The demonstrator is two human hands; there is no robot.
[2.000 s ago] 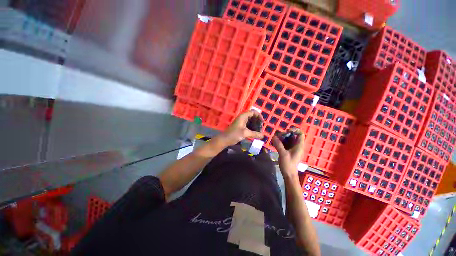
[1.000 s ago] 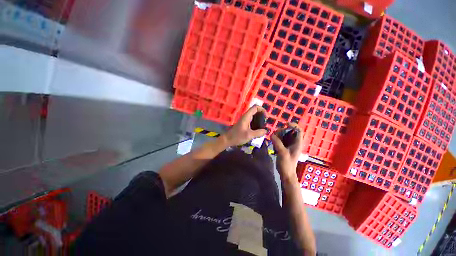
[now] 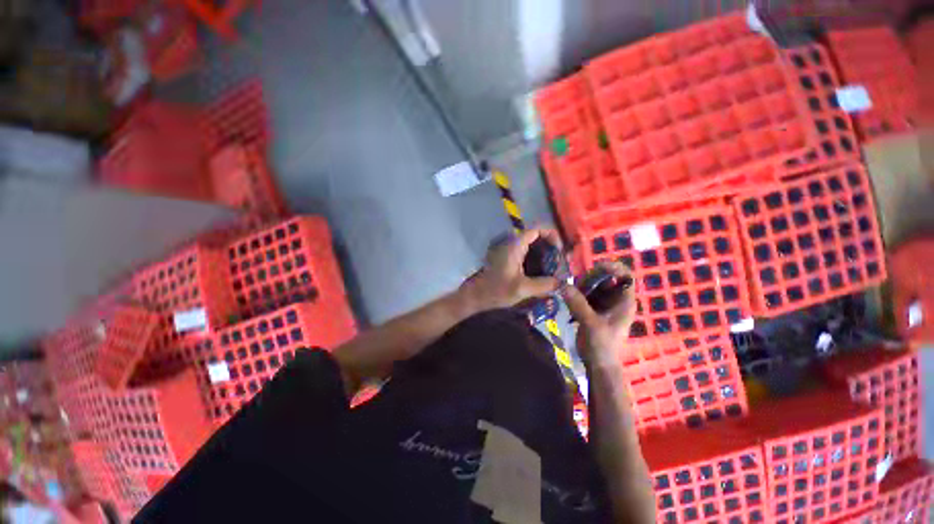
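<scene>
My left hand (image 3: 515, 270) holds a small black unit (image 3: 542, 258) between thumb and fingers, in front of my chest. My right hand (image 3: 604, 312) holds another dark object (image 3: 607, 290) close beside it; a small red spot shows on it. The two hands are almost touching. Fingers hide part of both objects, and blur hides their detail. Just beyond my right hand lies a red compartment tray (image 3: 671, 268) with dark parts in its cells and a paper label (image 3: 644, 236) on it.
An empty-celled red tray (image 3: 696, 113) tops the stack ahead. More filled tray stacks stand at right (image 3: 809, 241) and at left (image 3: 271, 261). Yellow-black tape (image 3: 507, 201) and a white paper (image 3: 457, 178) lie on the grey floor (image 3: 353, 154).
The view has turned left: the near tray stacks now sit further right, and the floor and left-hand stacks have come into view. Both hands still hold their dark objects, now closer together.
</scene>
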